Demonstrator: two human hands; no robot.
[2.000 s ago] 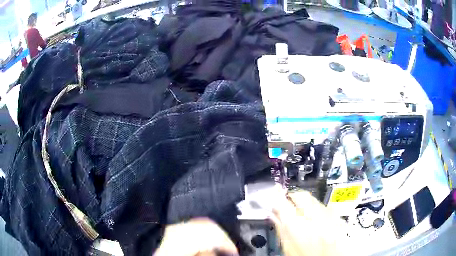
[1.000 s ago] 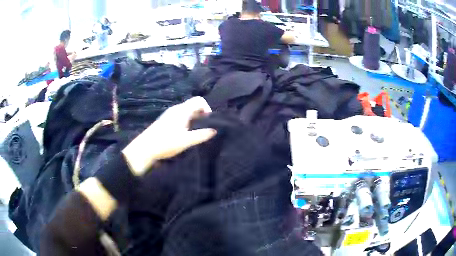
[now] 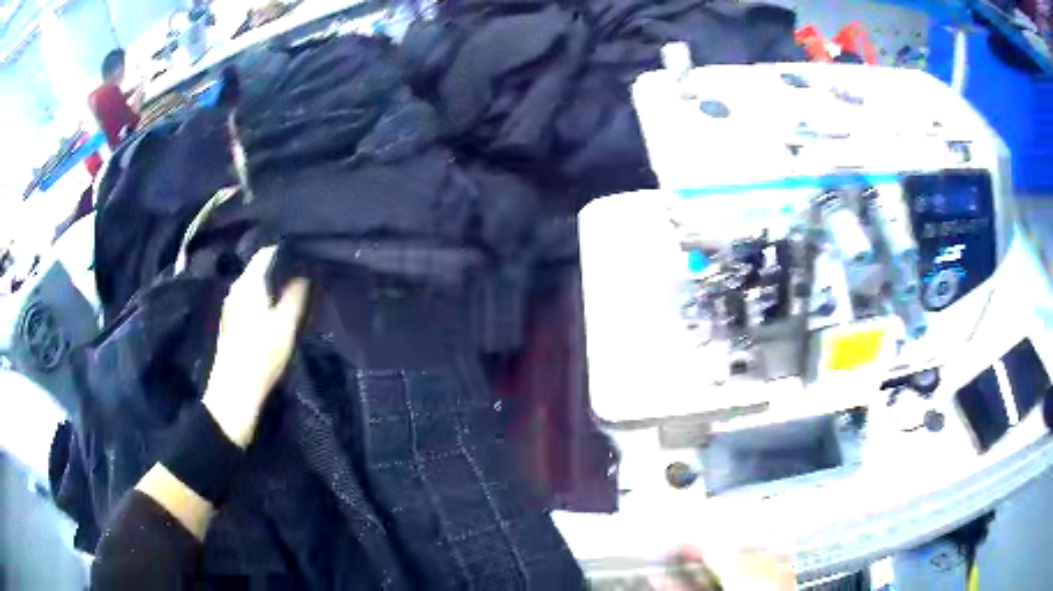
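A dark checked fabric panel (image 3: 422,450) with thin pale grid lines hangs over the front of the heap, left of the machine. My left hand (image 3: 256,329) grips its upper left edge between thumb and fingers. My right hand (image 3: 739,571) is blurred and cut off by the bottom edge, in front of the machine; its fingers cannot be made out. The white overlock machine (image 3: 808,127) stands at the right. Its flat white work plate (image 3: 635,306) shows bare, left of the needle area (image 3: 739,294), with no cloth at the needle.
Plain black cloth (image 3: 520,92) is heaped behind. A dark reddish surface (image 3: 554,404) shows between panel and plate. A flat dark rectangle (image 3: 1002,393) lies at the machine's right. A person in red (image 3: 112,112) is far left; a blue bin (image 3: 1005,127) is at the right.
My left hand has moved left and toward me, with cloth. The panel now lies left, uncovering the white plate and reddish surface. My right hand shows at the bottom edge. The view has tilted down.
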